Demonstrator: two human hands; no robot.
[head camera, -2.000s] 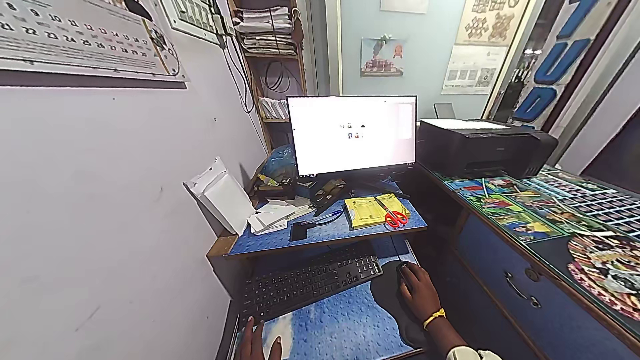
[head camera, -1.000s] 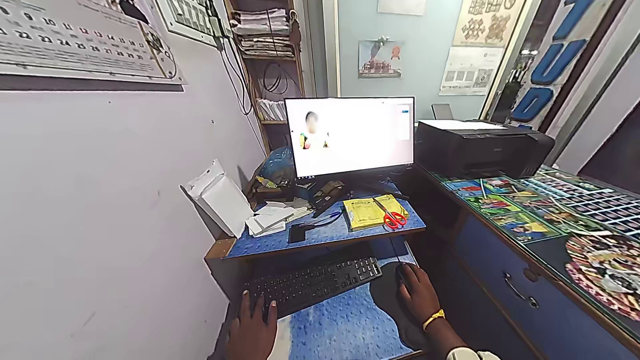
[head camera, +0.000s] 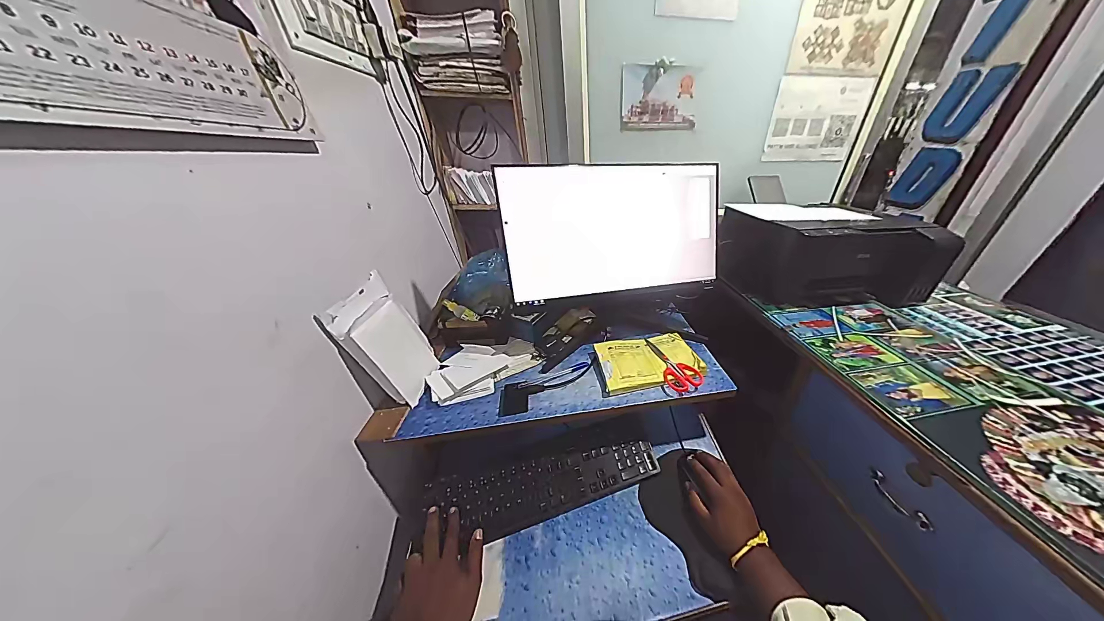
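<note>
My right hand (head camera: 723, 507), with a yellow band at the wrist, rests over a dark computer mouse (head camera: 687, 466) on a black mouse pad (head camera: 668, 522). The fingers cover most of the mouse. At the left end of a black keyboard (head camera: 552, 483), my left hand (head camera: 442, 565) lies with its fingers spread, the fingertips on or just at the lower left keys. Both keyboard and pad are on a blue patterned pull-out tray (head camera: 586, 561). Behind them stands a monitor (head camera: 608, 233) with a nearly all-white screen.
Red-handled scissors (head camera: 681, 377) lie on a yellow printed packet (head camera: 630, 366) on the upper shelf. White papers (head camera: 466, 373), a small black device with a cable (head camera: 515, 398) and a white box (head camera: 384, 345) are to its left. A black printer (head camera: 841, 259) stands on the right counter.
My left hand has moved up from the tray's lower left edge to the keyboard, then slightly down. The pictures on the monitor have gone from view, leaving it white. My right hand stays at the mouse.
</note>
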